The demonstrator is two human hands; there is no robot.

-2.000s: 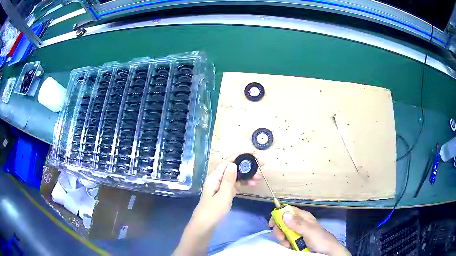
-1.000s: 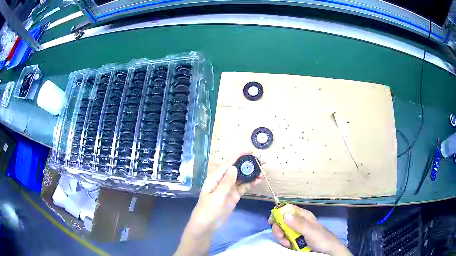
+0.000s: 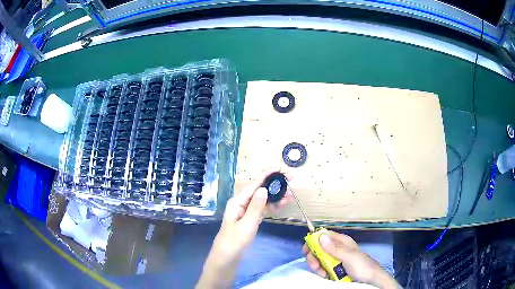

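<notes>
My left hand (image 3: 245, 206) holds a small black wheel (image 3: 276, 187) with a pale grey hub between thumb and fingers, over the near edge of the cardboard mat (image 3: 350, 197). My right hand (image 3: 344, 257) grips a yellow-handled tool (image 3: 323, 248). Its thin metal shaft points up and left, with the tip at the wheel's right rim; whether it touches cannot be told. Two more black wheels with white hubs lie on the mat, one just beyond the held wheel (image 3: 295, 154) and one farther back (image 3: 283, 102).
A clear blister tray (image 3: 230, 141) packed with black discs stands left of the mat. A slim pointed tool (image 3: 389, 157) and dark specks lie on the mat. A white cylinder (image 3: 56, 113) and clear bin (image 3: 31, 97) are far left; a cable (image 3: 475, 113) and blue-handled tool (image 3: 492, 182) are right.
The held wheel has tilted slightly and shifted a little left in my left hand. The shaft tip remains by its right rim. The whole view has drifted slightly.
</notes>
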